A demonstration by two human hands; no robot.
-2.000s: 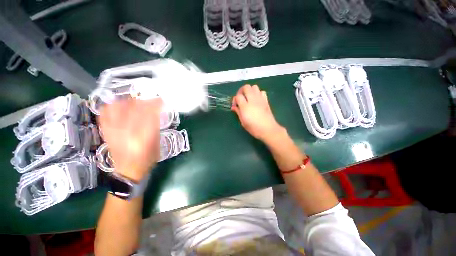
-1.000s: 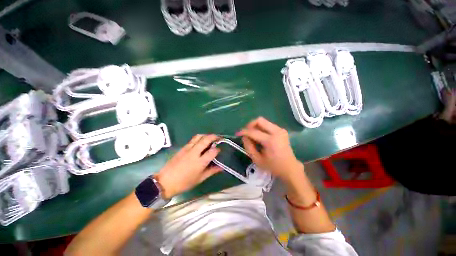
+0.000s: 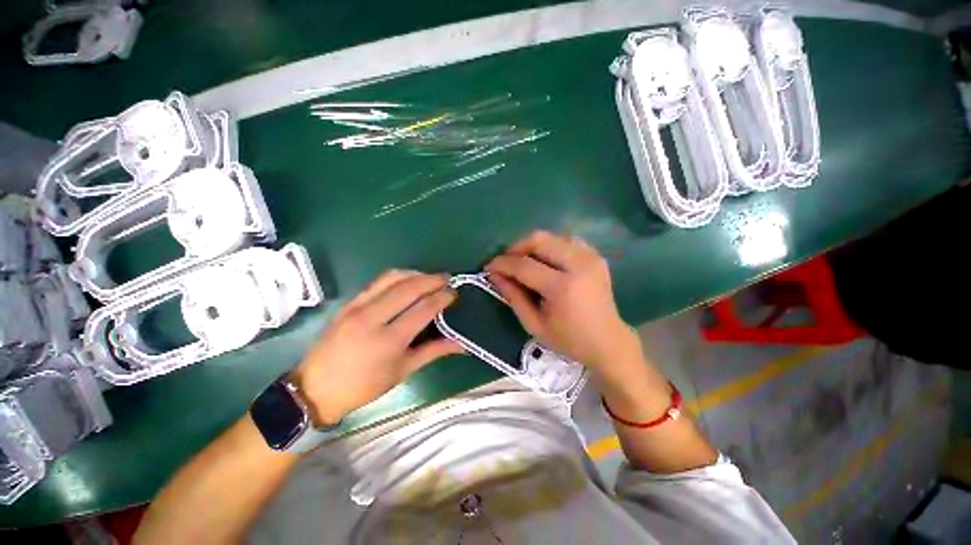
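A white oval plastic frame (image 3: pixel 481 344) is held in both hands near the bench's front edge, its round disc end towards my body at the lower right. My left hand (image 3: pixel 373 346) grips the frame's upper left end. My right hand (image 3: pixel 564 298) grips its upper right side, fingertips close to the left ones. Any strip between the fingertips is too small to tell. A loose pile of thin silvery strips (image 3: pixel 426 130) lies on the green bench beyond my hands, with a yellowish glint.
Stacked frames (image 3: pixel 213 307) stand at the left in columns. Three frame stacks (image 3: pixel 671 138) stand side by side at the right. A single frame (image 3: pixel 80 34) lies beyond the pale strip (image 3: pixel 458 59). A red stool (image 3: pixel 783 303) and a dark-clothed person are at the right.
Two seconds ago my hands were apart, the left over the stacks, the right at the strips. Now both hold one frame. Since one second ago they have closed in on its upper end.
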